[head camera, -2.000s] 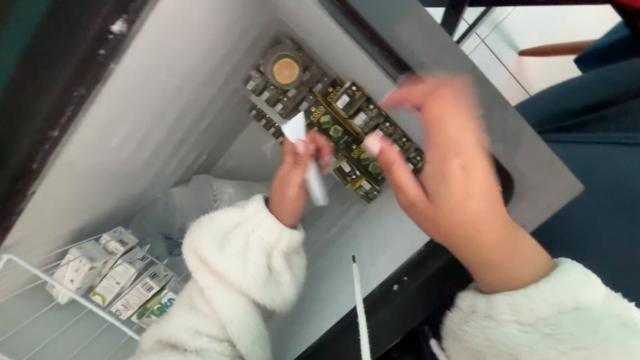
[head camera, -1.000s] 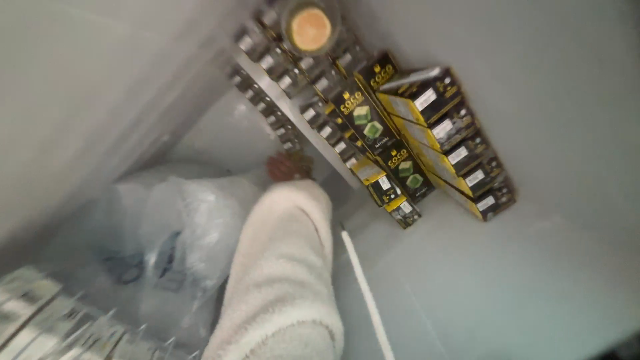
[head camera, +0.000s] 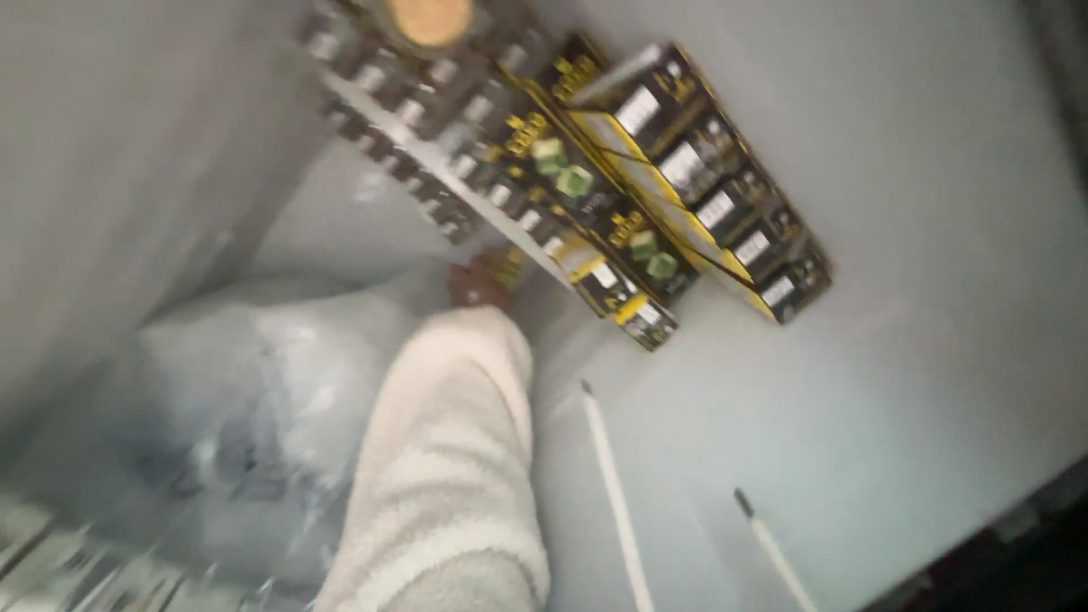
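Note:
Deep inside a grey-walled chest or bin, my left hand (head camera: 480, 285) reaches down below the boxes, its sleeve of white fleece covering the wrist. A blurred yellow-and-dark item shows right by its fingers; whether they grip it cannot be told. Up and right of the hand lie black-and-yellow cartons (head camera: 561, 166) with pictures of green cubes, and a leaning row of similar cartons (head camera: 714, 195). Smaller dark packs (head camera: 408, 110) are stacked at the upper left, with a round tan-topped container (head camera: 432, 17) on them. My right hand is out of view.
A clear plastic bag (head camera: 289, 382) lies left of my sleeve. White cartons (head camera: 51, 552) in a wire rack are at the lower left. White cords of my clothing, one with a dark tip (head camera: 625, 518), hang at the lower middle. The chest's dark edge (head camera: 1003, 544) crosses the lower right.
My left hand held a white piece two seconds ago and has since reached down beside the boxes. My right hand has left the view. The view has moved closer in.

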